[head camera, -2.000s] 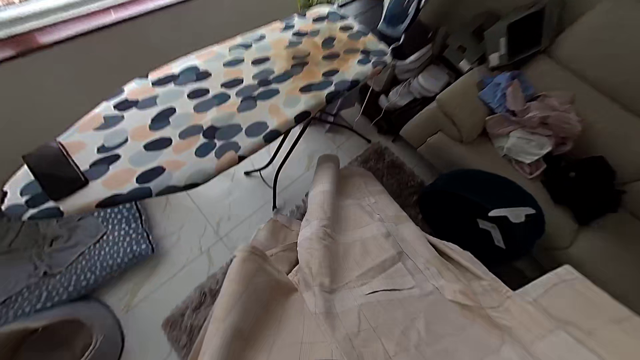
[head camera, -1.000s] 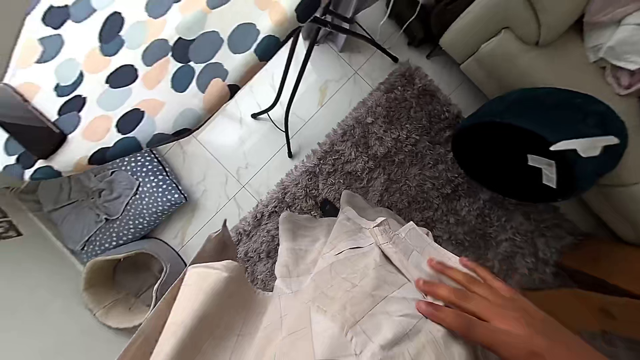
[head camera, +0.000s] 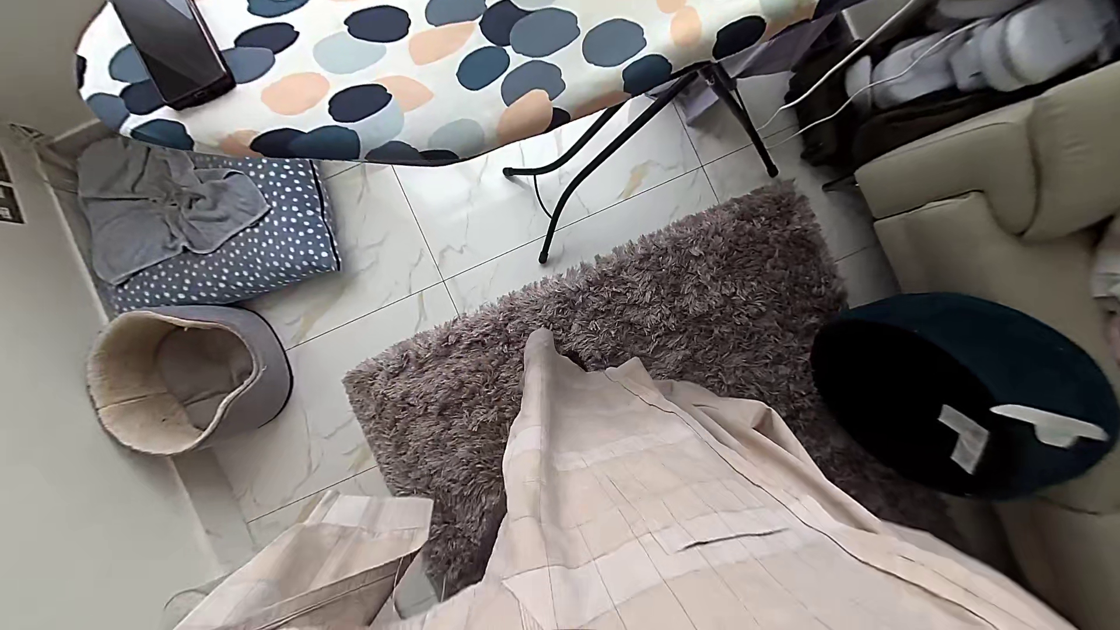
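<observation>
A beige cloth garment with pale strips, seams and a dark slit spreads from the bottom edge over the shaggy rug. A separate-looking flap of the same cloth lies at the lower left; whether it joins the main part cannot be told. Neither my left hand nor my right hand is in view, so what they hold is hidden. Above, an ironing board with a spotted cover carries a dark phone at its left end.
A grey-brown rug lies on marble-look tiles. Right of it stand a dark blue round basket or pouf and a beige sofa. At left are a fleece-lined pet bed and a dotted cushion with grey cloth. The board's black legs reach the floor.
The hand seen on the cloth one second ago has left the view. The beige cloth now lies spread differently, with a flap at lower left. The view has shifted.
</observation>
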